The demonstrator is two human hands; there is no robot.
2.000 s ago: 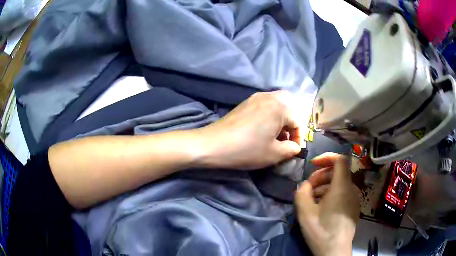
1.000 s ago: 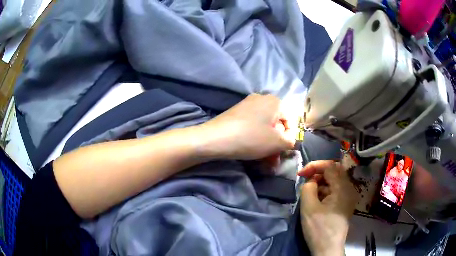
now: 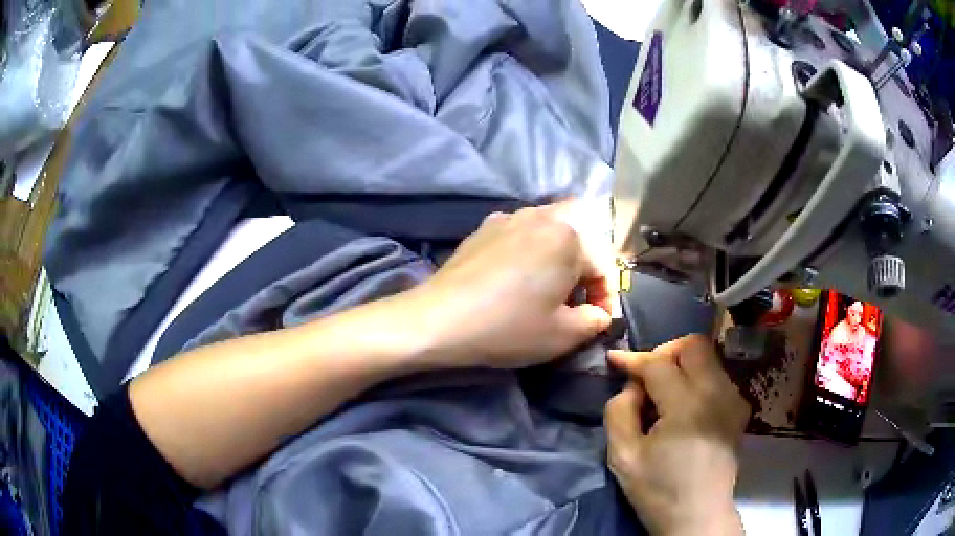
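Observation:
Shiny blue-grey lining (image 3: 356, 136) lies in crumpled folds over the table and under my left arm. Darker matte cloth (image 3: 670, 309) runs right of the needle area. My left hand (image 3: 529, 288) pinches the cloth edge with thumb and fingers, just left of the presser foot (image 3: 624, 277), which has a brass-yellow piece. My right hand (image 3: 675, 429) is nearer me, its fingertips at the seam edge below the left hand; it is curled, and whether it grips the cloth is unclear. The needle point is lost in lamp glare.
The off-white sewing machine head (image 3: 696, 115) stands at upper right. A lit smartphone (image 3: 846, 361) is right of the needle. Black thread snips (image 3: 806, 505) lie at lower right. Clear plastic wrap (image 3: 42, 73) is at upper left, blue mesh (image 3: 52, 424) at lower left.
The view has shifted, so the machine head sits further left in it. The right fingertips have come to the seam edge. The left hand still pinches the cloth by the foot.

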